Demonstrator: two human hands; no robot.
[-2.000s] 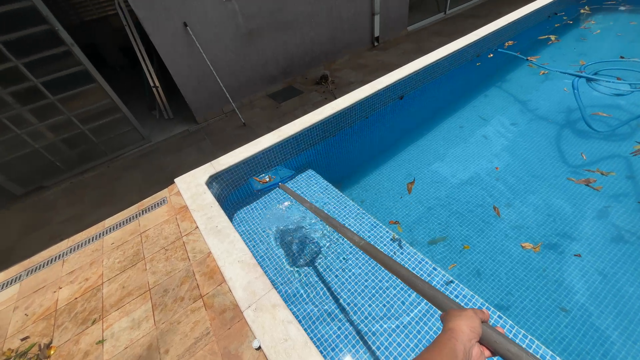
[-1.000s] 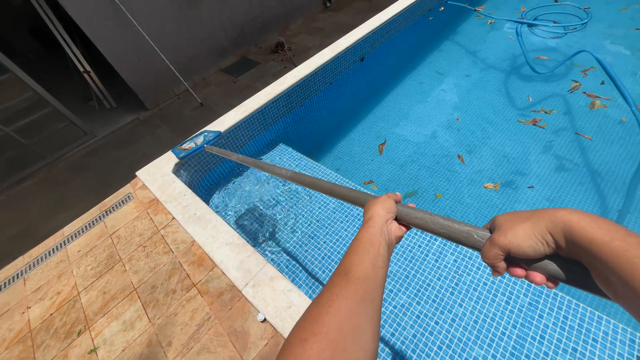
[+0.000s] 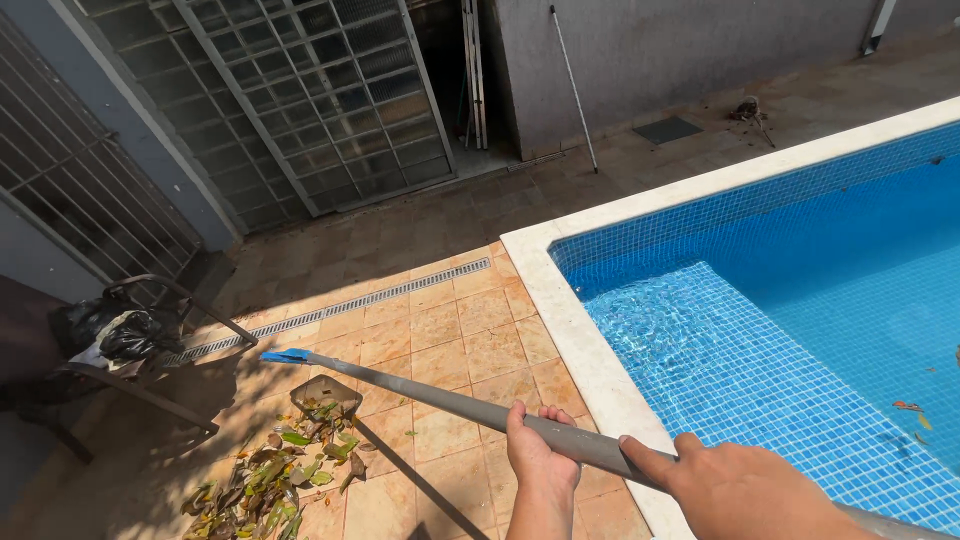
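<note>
My left hand (image 3: 541, 446) grips the middle of a long grey pole (image 3: 450, 397) from below. Nearer to me on the same pole, my right hand (image 3: 739, 480) is closed around it from above. A blue-framed pool skimmer net (image 3: 286, 356) is at the pole's far end, seen nearly edge-on above the sunlit deck; whether it holds leaves cannot be told. Its shadow falls on the tiles beside a pile of green and brown leaves (image 3: 262, 487). To the right, a few leaves (image 3: 907, 406) show in the pool.
The white pool coping (image 3: 555, 300) runs beneath the pole, beside the tiled pool ledge (image 3: 720, 360). A metal drain grate (image 3: 375, 297) crosses the deck. At left stands a chair (image 3: 150, 394) with black bags (image 3: 139, 335). Another pole (image 3: 574, 90) leans on the wall.
The skimmer net has moved from the pool's corner out over the deck near the leaf pile. Both hands stay on the pole. The view has swung left.
</note>
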